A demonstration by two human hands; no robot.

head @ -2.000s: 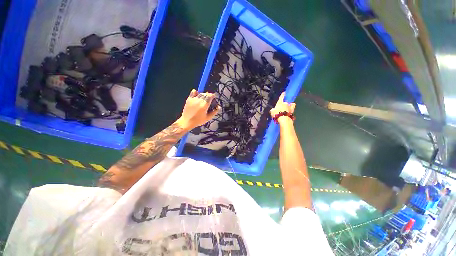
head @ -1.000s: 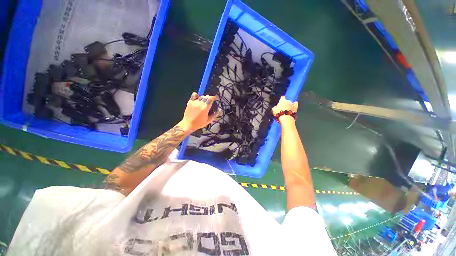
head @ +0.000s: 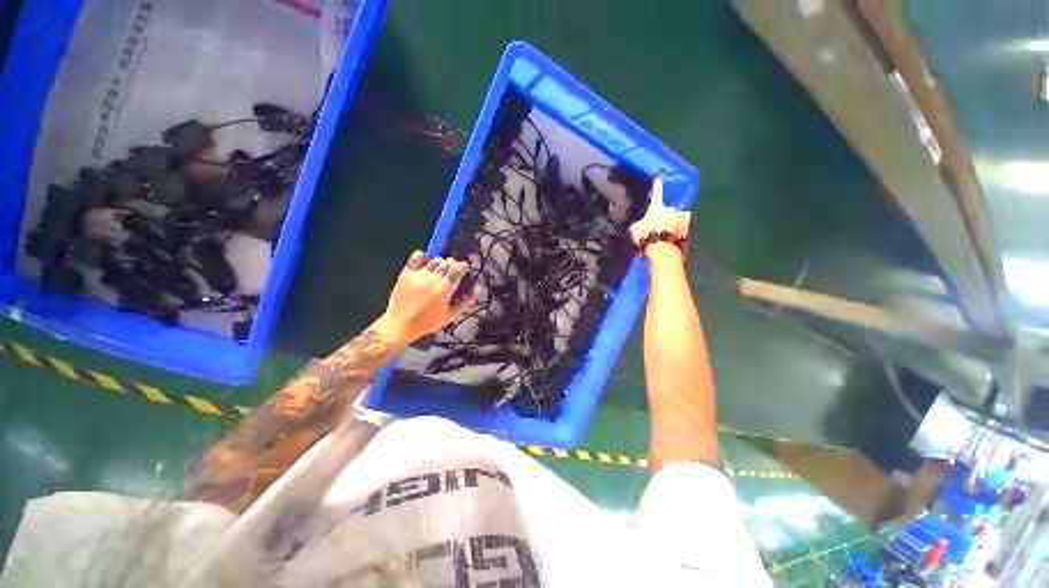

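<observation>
The main blue tote [head: 575,402] lies tilted in front of me. Black adapters [head: 466,213] line its long sides, with tangled black cords [head: 535,258] in the middle over a white liner. My left hand [head: 431,296] is at the left wall, its fingers over the rim by the black units; whether it grips one is unclear. My right hand [head: 661,218] is closed over the right wall near the far right corner, index finger stretched along the rim; its thumb side is partly hidden.
A second blue tote [head: 173,350] at the left holds a loose pile of black adapters [head: 150,224] on a printed white liner. The dark green bench extends behind. Yellow-black tape [head: 115,384] crosses the green floor. A long beam [head: 857,310] and blurred line equipment are at the right.
Both totes sit lower and further left in the picture. My left hand has shifted with the main tote. My right hand has slid along the wall towards the far corner, index finger now extended.
</observation>
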